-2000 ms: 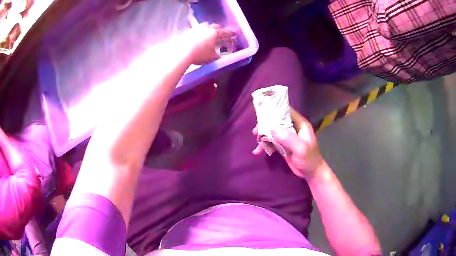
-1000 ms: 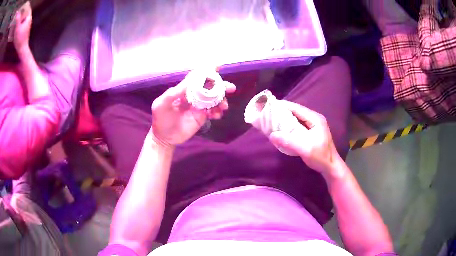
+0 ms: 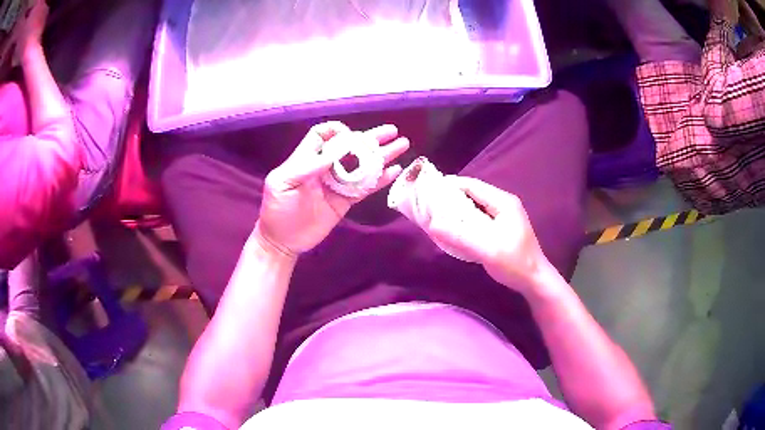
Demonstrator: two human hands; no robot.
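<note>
My left hand (image 3: 306, 197) holds a short, pale, ring-shaped roll (image 3: 356, 167) with a bumpy rim, its open centre facing up. The thumb lies along its near-left side and the fingers spread past it. My right hand (image 3: 491, 227) grips a longer whitish hollow roll (image 3: 415, 198) with wrinkled sides, tilted so its dark open end points up and left towards the ring. A small gap lies between the two pieces. Both are above my lap.
A large shallow plastic bin (image 3: 335, 107) with a white liner (image 3: 319, 50) stands beyond my knees. A person in pink sits at left near a blue stool (image 3: 101, 323). A person's plaid garment (image 3: 692, 134) shows at right. Hazard tape (image 3: 646, 228) crosses the grey floor.
Two seconds ago my left hand was in the bin's corner; it came back to my lap with the ring. Since the last frame, the right hand's roll has moved left, closer to the ring.
</note>
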